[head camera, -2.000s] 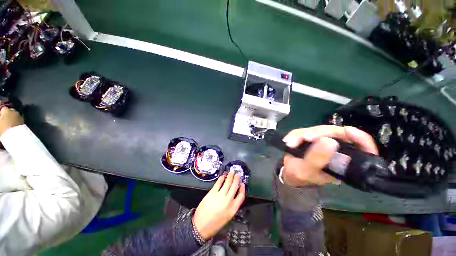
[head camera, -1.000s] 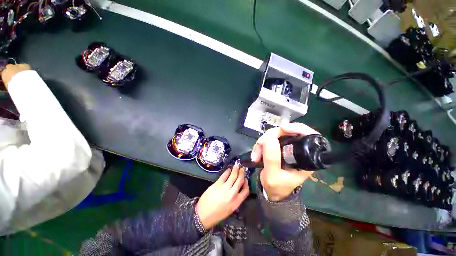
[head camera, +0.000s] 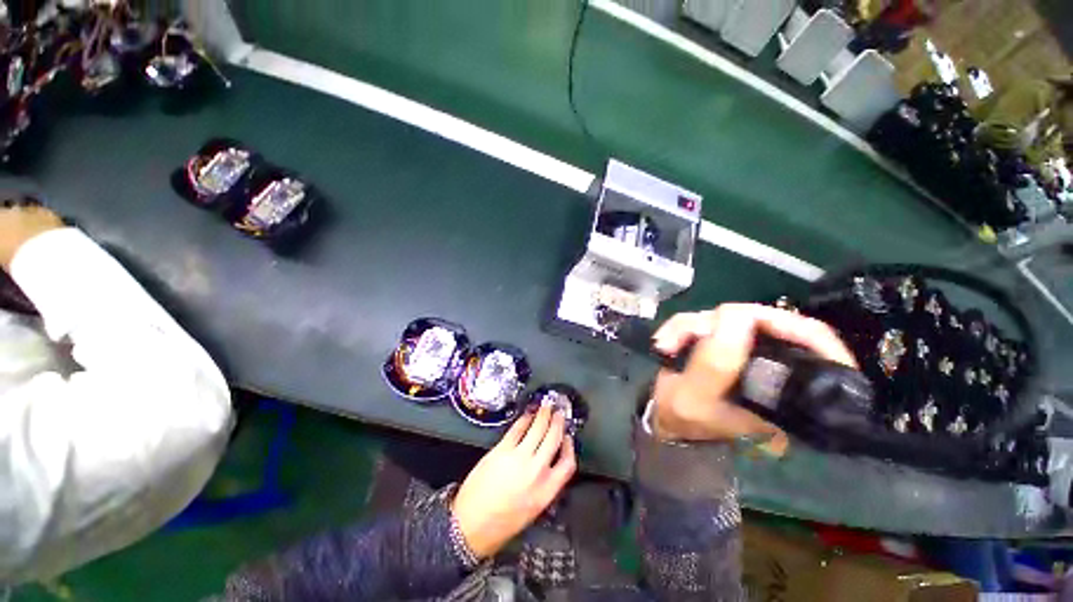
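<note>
My right hand (head camera: 718, 370) grips the black electric screwdriver (head camera: 812, 394), held tilted with its tip at the front of the light grey screw feeder (head camera: 630, 253). The feeder has a red switch at its back corner. My left hand (head camera: 518, 480) rests its fingers on a round black housing (head camera: 565, 403) near the bench's front edge and partly hides it. Two more round housings with silvery boards and thin wires, one of them this unit (head camera: 491, 380), stand touching just left of it. Screws are too small to make out.
Two waiting units (head camera: 277, 202) lie further left. A tangled heap of wired parts (head camera: 100, 53) is at the far left. Rows of black units (head camera: 941, 365) stand at the right. A person's white sleeve (head camera: 130, 353) is at the left. A cardboard box (head camera: 835, 574) is below the bench.
The screwdriver went from the feeder down to the housing under my left fingers, and now its tip is back at the feeder. My left hand has stayed on the housing.
</note>
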